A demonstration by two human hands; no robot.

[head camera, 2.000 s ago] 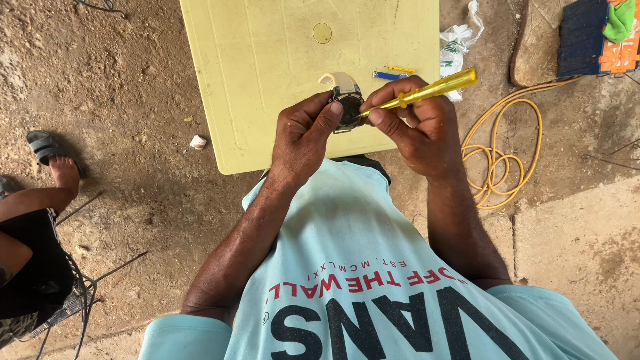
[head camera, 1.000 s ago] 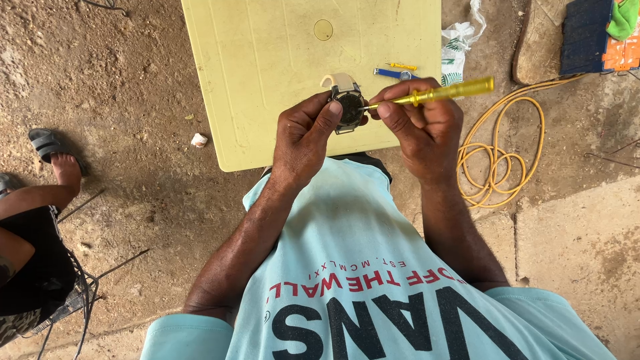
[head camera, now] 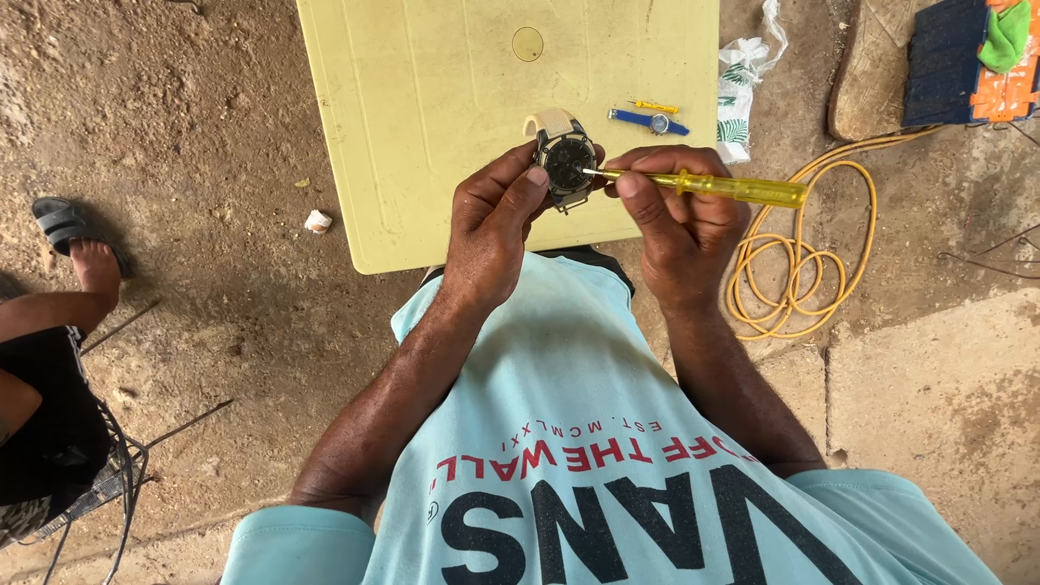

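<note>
My left hand grips a wristwatch with a dark round face and a beige strap, its face turned up. Between the thumb and fingers of my right hand is a screwdriver with a transparent yellow handle. Its tip lies over or against the right part of the watch face; contact is not certain. Beyond my right hand, a second watch with a blue strap and a small yellow screwdriver lie on the pale yellow table.
A white plastic bag lies beside the table's right edge. Coiled orange-yellow cord or hose rests on the ground at right, near a blue and orange box with a green cloth. Another person's leg shows at left, near dark cables.
The watch face has turned more plainly into view. The screwdriver, earlier angled up to the right with its tip at the watch's edge, now slopes slightly down to the right, tip over the face.
</note>
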